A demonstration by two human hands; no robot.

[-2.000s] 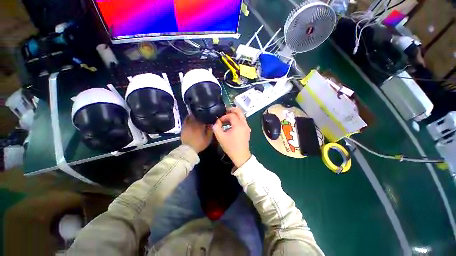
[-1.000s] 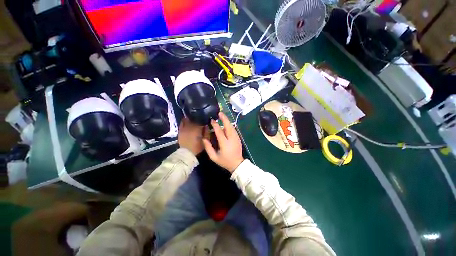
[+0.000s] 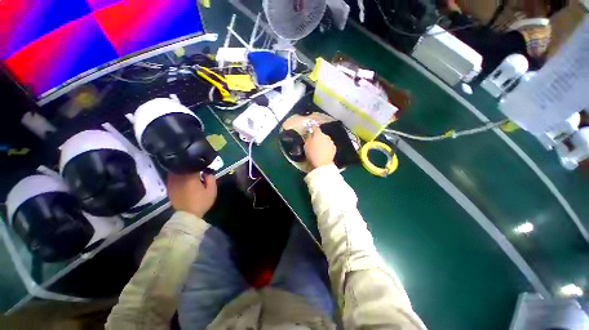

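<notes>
Three white dome cameras with black balls stand in a row on the side bench: a near-left one point(image 3: 51, 222), a middle one point(image 3: 103, 177) and a right one point(image 3: 173, 138). My left hand point(image 3: 192, 193) is against the underside of the right camera's ball, its fingertips partly hidden by it. A small white piece point(image 3: 214, 162) shows beside those fingers. My right hand point(image 3: 320, 149) reaches over the round mat point(image 3: 294, 124), its fingertips at small white bits point(image 3: 310, 125). Whether it pinches one is too small to tell.
A black mouse point(image 3: 292, 145) and a dark phone point(image 3: 344, 143) lie on the mat. Around it are a power strip point(image 3: 258, 122), a yellow-and-white carton point(image 3: 352, 97) and yellow tape point(image 3: 379, 158). A monitor point(image 3: 103, 32) and a fan point(image 3: 295, 14) stand behind.
My right hand has left the right camera's ball and moved right onto the mat. My left hand has stayed under the camera. The view has turned right, shifting the benches left.
</notes>
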